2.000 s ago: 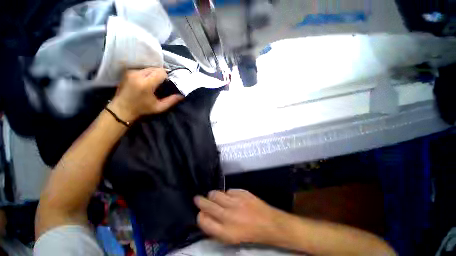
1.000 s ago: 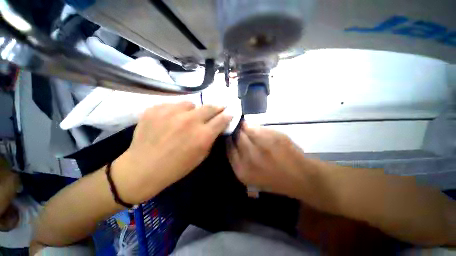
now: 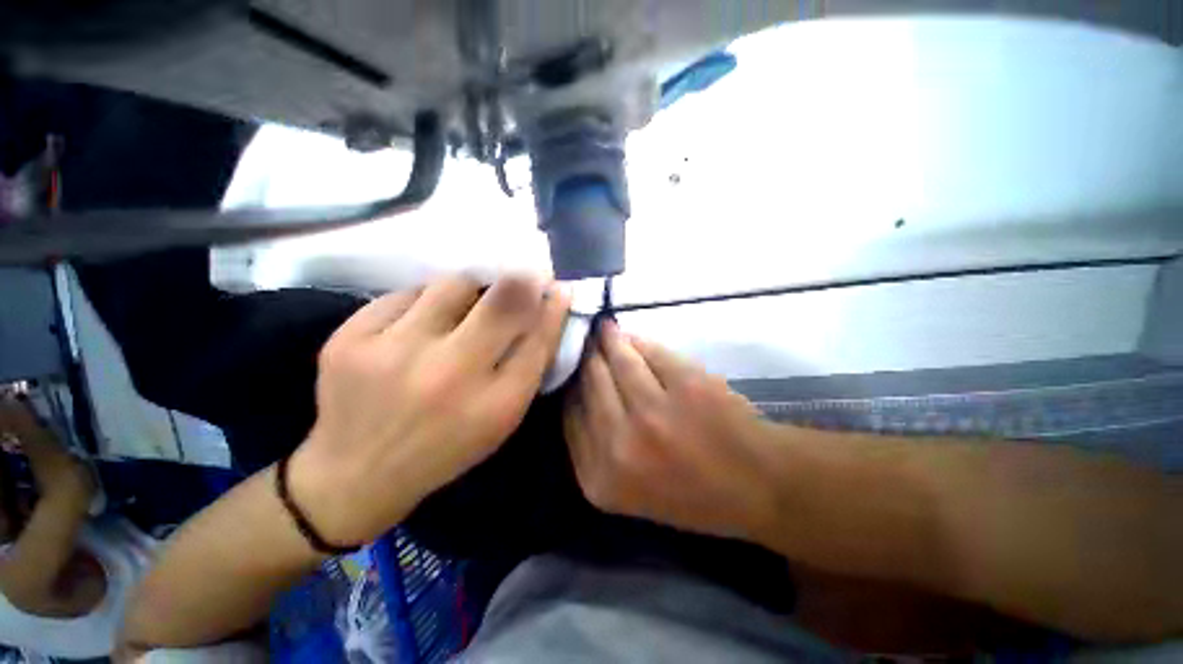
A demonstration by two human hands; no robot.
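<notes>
My left hand holds the garment's edge between its fingers, just in front of the machine. My right hand pinches the same edge, and the fingertips of both hands nearly meet. A small piece of white cloth shows between the hands, beside a black edge. The black fabric hangs below my hands and spreads to the left. The grey cylindrical attachment is just above my fingertips. The presser foot and needle area is behind my left hand; the garment edge is not clearly under it.
The white sewing machine table extends to the right, with a ruler strip along its front edge. A curved metal rod crosses at left. A blue plastic basket is below. Another person's arm shows at far left.
The view has shifted, so the machine head sits higher and further left. The white cloth left of the needle is no longer in view. Both hands still pinch the edge close together.
</notes>
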